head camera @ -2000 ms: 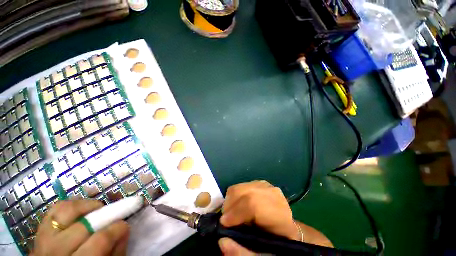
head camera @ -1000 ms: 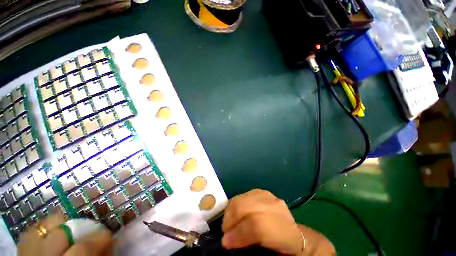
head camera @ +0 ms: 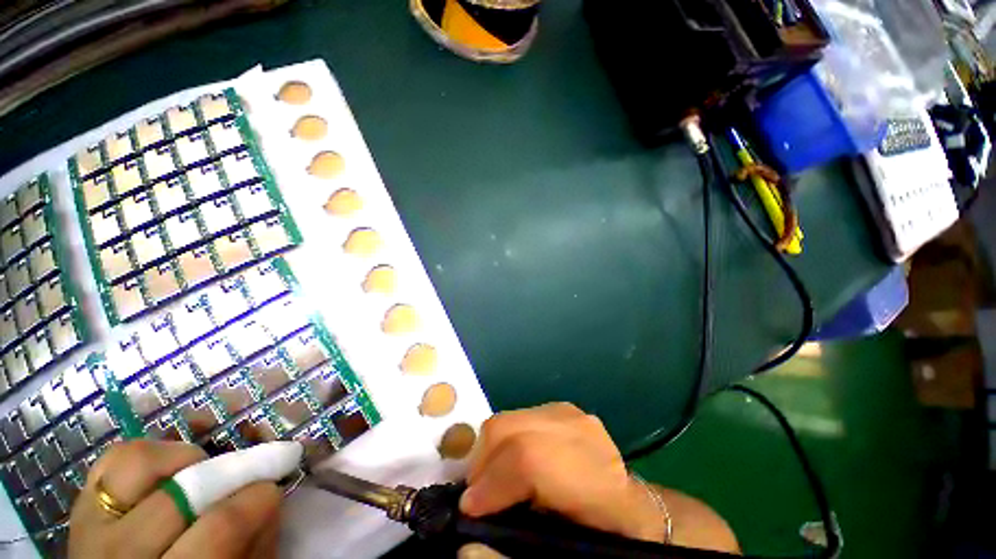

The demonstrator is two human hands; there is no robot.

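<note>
My right hand [head camera: 552, 470] is shut on the black handle of a soldering iron [head camera: 371, 491]. The iron points left, its tip close to the lower right edge of the near circuit board panel [head camera: 235, 377]. My left hand [head camera: 180, 502] lies over that panel's near edge, with a white sleeve with a green band on one finger and a ring on another. A thin silvery strand, like solder wire [head camera: 295, 478], shows at its fingertips, close to the iron tip; the exact contact is too small to tell.
More panels [head camera: 180, 207] lie on the white carrier [head camera: 371, 328] with tan holes. A round spool [head camera: 481, 27] is at the top. A black station [head camera: 666, 66], yellow-handled tool [head camera: 773, 202], blue bin [head camera: 803, 126] and white device [head camera: 906, 197] stand right. Black cable [head camera: 704, 317] loops down.
Since a second ago, my left hand has moved up and right, its sleeved finger extended again. The iron tip has shifted slightly up, close to those fingertips. The view has shifted slightly.
</note>
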